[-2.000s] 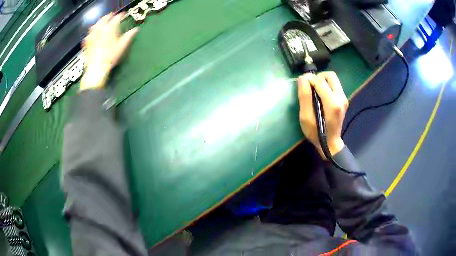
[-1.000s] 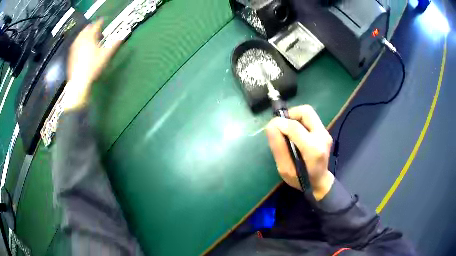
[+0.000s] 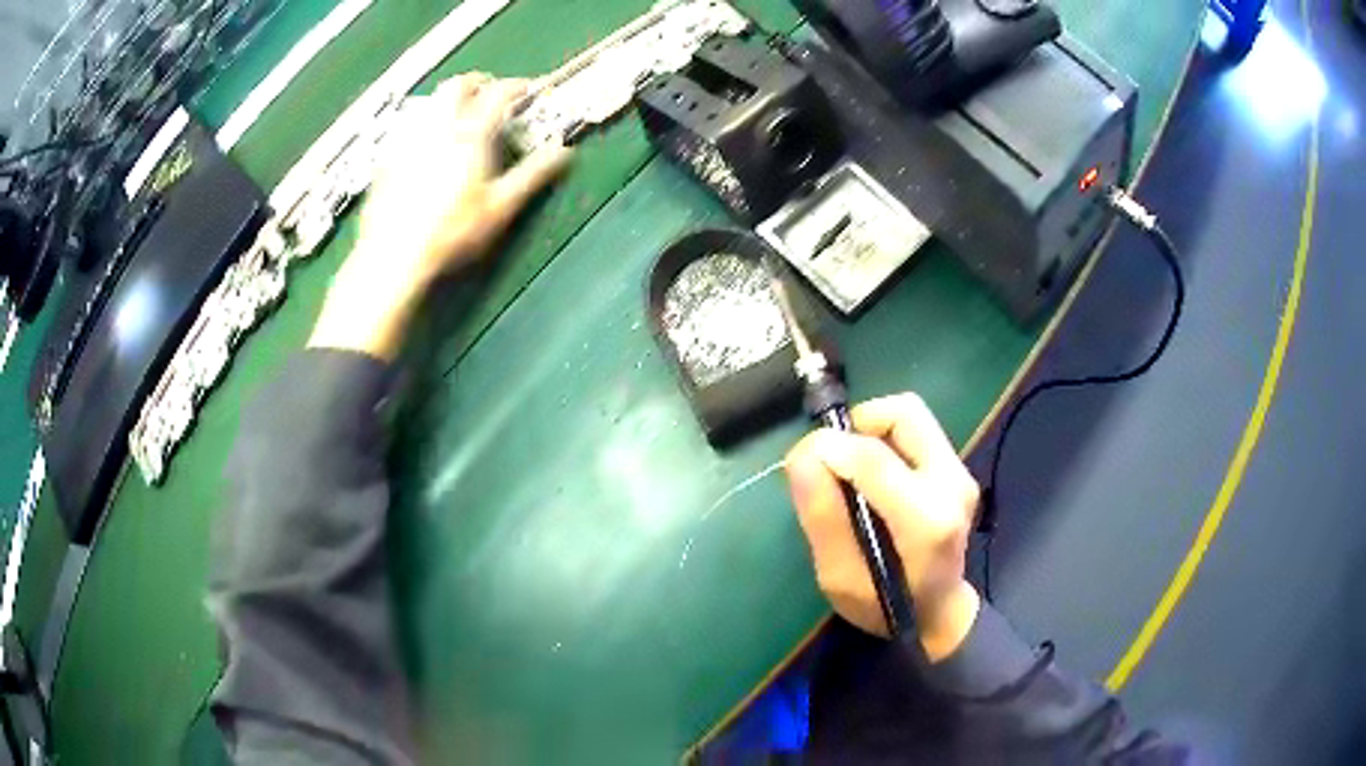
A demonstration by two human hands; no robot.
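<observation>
My right hand (image 3: 884, 516) holds a soldering iron (image 3: 872, 546) like a pen. Its tip is at the right side of the black tip cleaner (image 3: 727, 397), which is filled with silvery metal wool (image 3: 722, 317). A thin strand of solder wire (image 3: 737, 486) curves out left from my right hand over the mat. My left hand (image 3: 450, 180) lies over a long silver-white plate assembly (image 3: 322, 172) at the far side of the mat. Its fingers are partly spread on the strip; whether they grip it cannot be told.
A metal-edged tray (image 3: 847, 240) and a black iron stand (image 3: 745, 127) are beyond the cleaner. The black soldering station (image 3: 1019, 165) stands right, its cord (image 3: 1169, 322) looping over the bench edge. A glossy black bar (image 3: 150, 322) and dark tangled parts (image 3: 90, 195) are left.
The view has shifted. My left hand has moved right along the strip. The iron has moved from over the metal wool to the cleaner's right side, still in my right hand.
</observation>
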